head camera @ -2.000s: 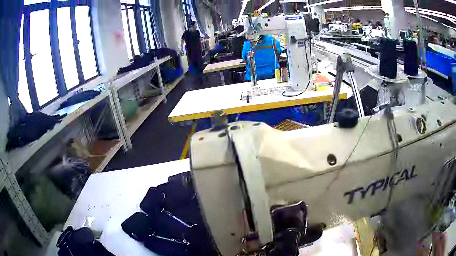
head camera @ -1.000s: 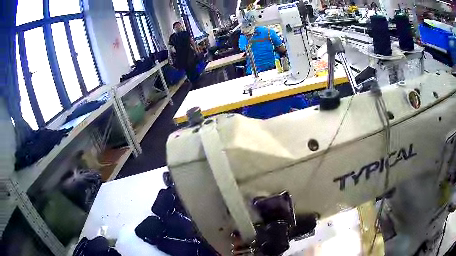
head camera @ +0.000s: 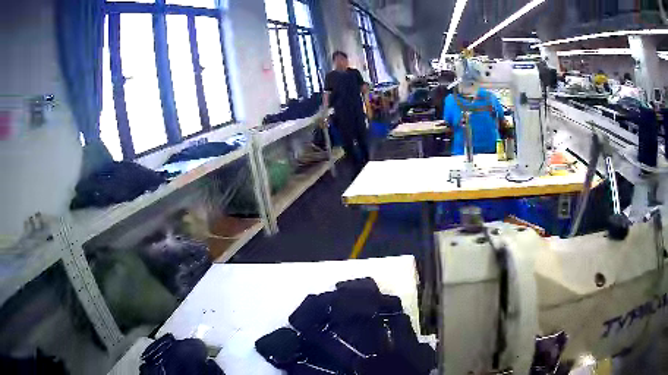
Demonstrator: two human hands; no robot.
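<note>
A pile of black sewn workpieces [head camera: 366, 326] lies on the white side table [head camera: 227, 293], with thin silvery lines across several pieces. A separate black bundle [head camera: 179, 357] lies at the table's near left, cut off by the bottom edge. The cream sewing machine [head camera: 571, 293] stands at the right, its "TYPICAL" lettering partly cut off by the right edge. The needle area is cut off at the bottom. Neither of my hands is in view.
White shelves [head camera: 260, 183] with black goods [head camera: 117, 183] run along the windows at the left. A person in dark clothes [head camera: 347, 110] stands in the aisle. A person in blue [head camera: 474, 121] sits behind another machine [head camera: 529, 121] on a yellow-edged table [head camera: 410, 179].
The view has swung left, so the machine now sits further right and more of the black pile shows. The person in dark clothes appears nearer along the aisle.
</note>
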